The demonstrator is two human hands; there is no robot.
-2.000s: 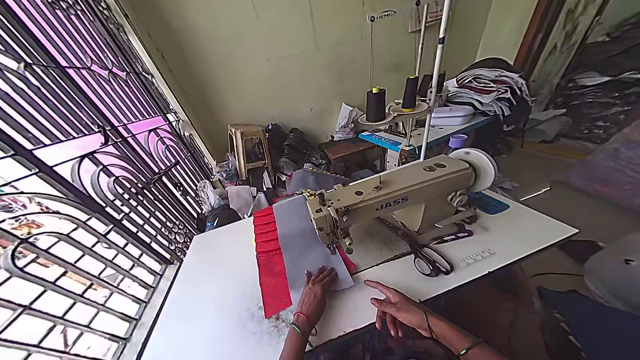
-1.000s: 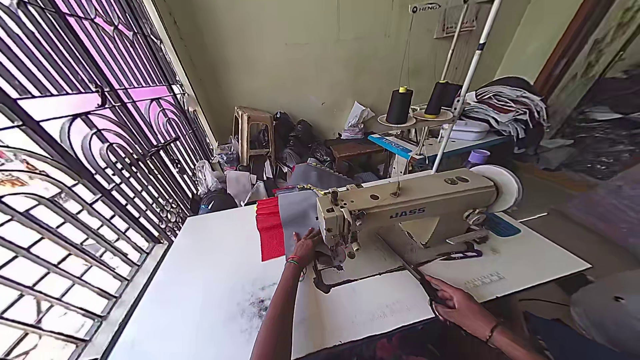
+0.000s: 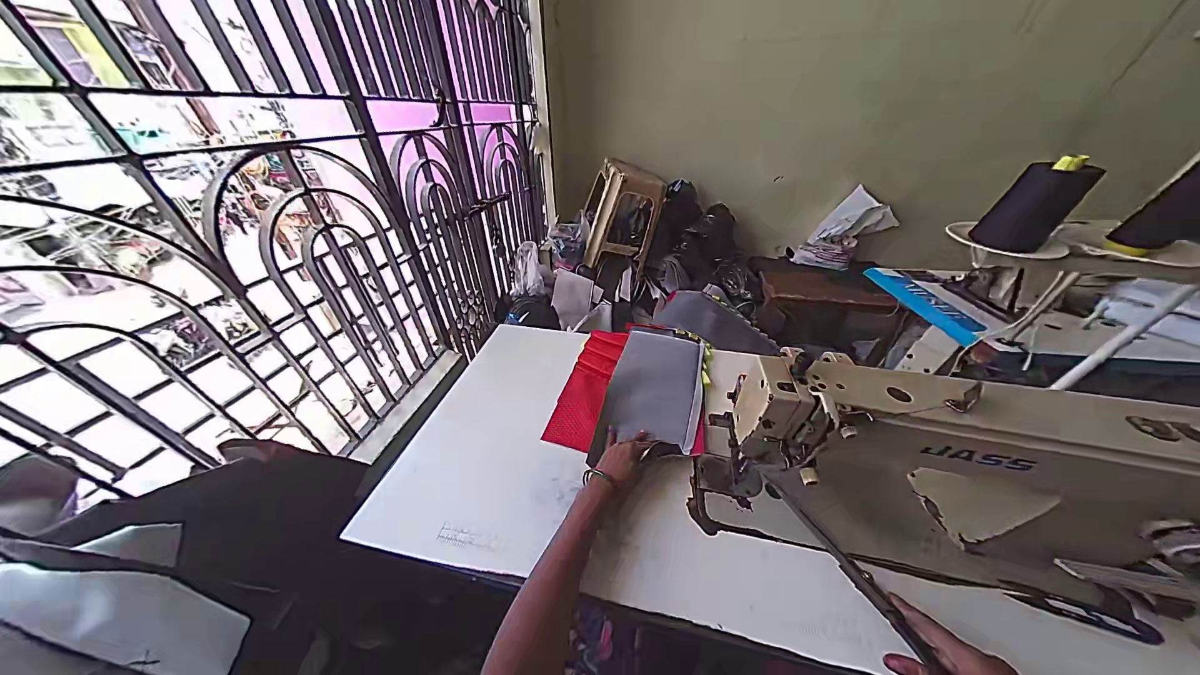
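A beige Jass sewing machine stands on the white table. Left of its needle area lies a grey fabric panel over pleated red fabric. My left hand, wearing a bangle, touches the near edge of the grey panel with its fingers. At the lower right my right hand holds a pair of scissors, partly cut off by the frame. Their long blades point up and left toward the machine's needle area, and the tips reach close to the presser foot.
A barred metal gate runs along the left. Behind the white table are a stool, dark bags and fabric scraps. Thread cones stand on a holder at the upper right. Another pair of scissors lies beside the machine base.
My right hand was open and had nothing in it; it has since taken hold of the scissors. The fabric has moved away from me and my left hand with it. The view has swung left.
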